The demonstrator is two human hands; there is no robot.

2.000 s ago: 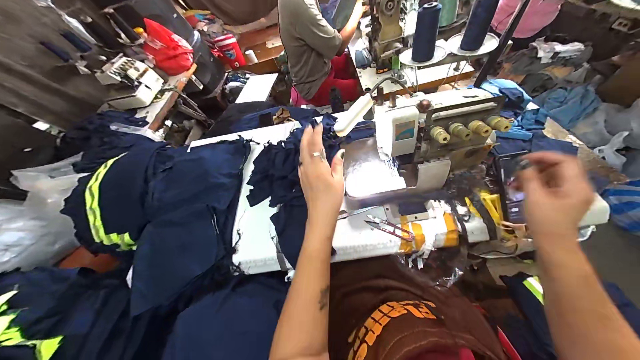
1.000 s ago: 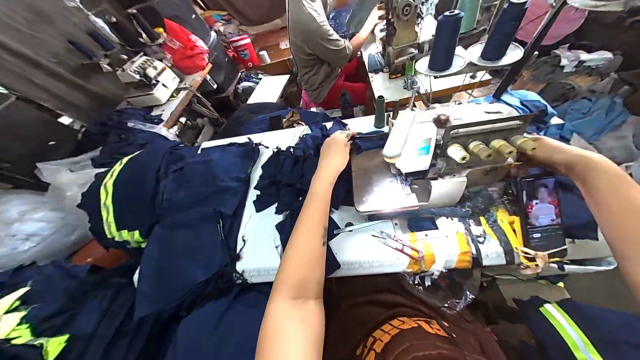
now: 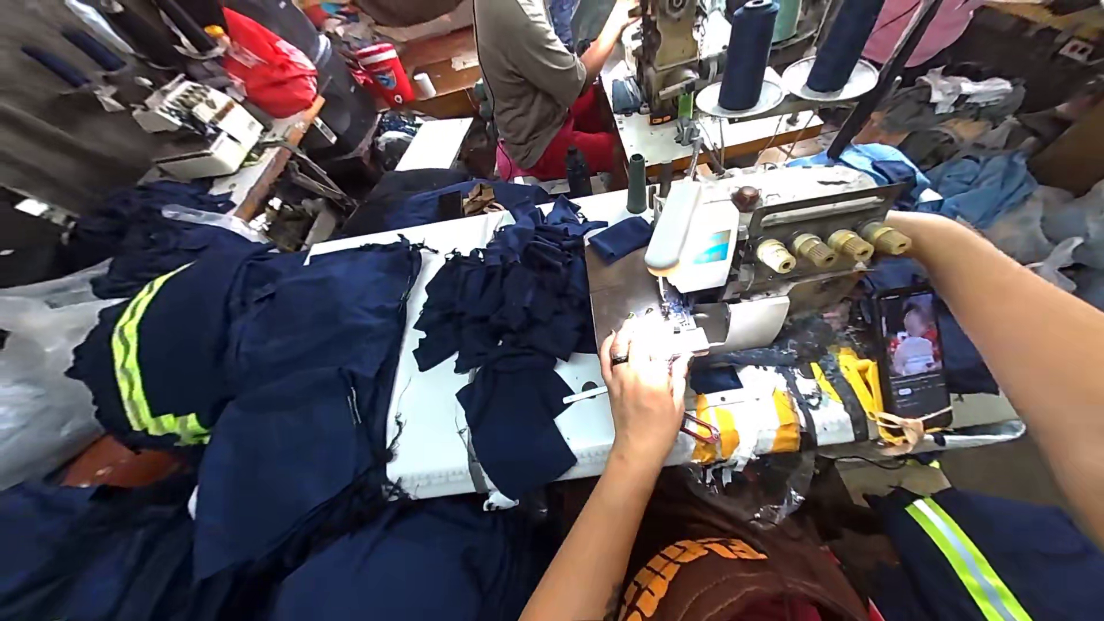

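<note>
An overlock sewing machine with several tension dials stands on the white table, its lamp lit over the needle area. My left hand lies at the front of the machine's metal plate, close to the needle; glare hides whether its fingers hold anything. My right forearm reaches behind the machine's right end, and the right hand is mostly hidden there. Small navy fabric pieces lie heaped left of the plate, and one navy piece rests on the plate's back corner. Red-handled tweezers or snips lie beside my left hand.
Larger navy garment parts with a reflective stripe cover the left side. A phone leans at the table's right end. Thread cones stand behind the machine. Another person sits beyond, at another sewing machine.
My left hand has moved from the fabric heap to the front of the needle area. A navy piece now shows on the plate's back corner. My right hand went from near the phone to behind the machine.
</note>
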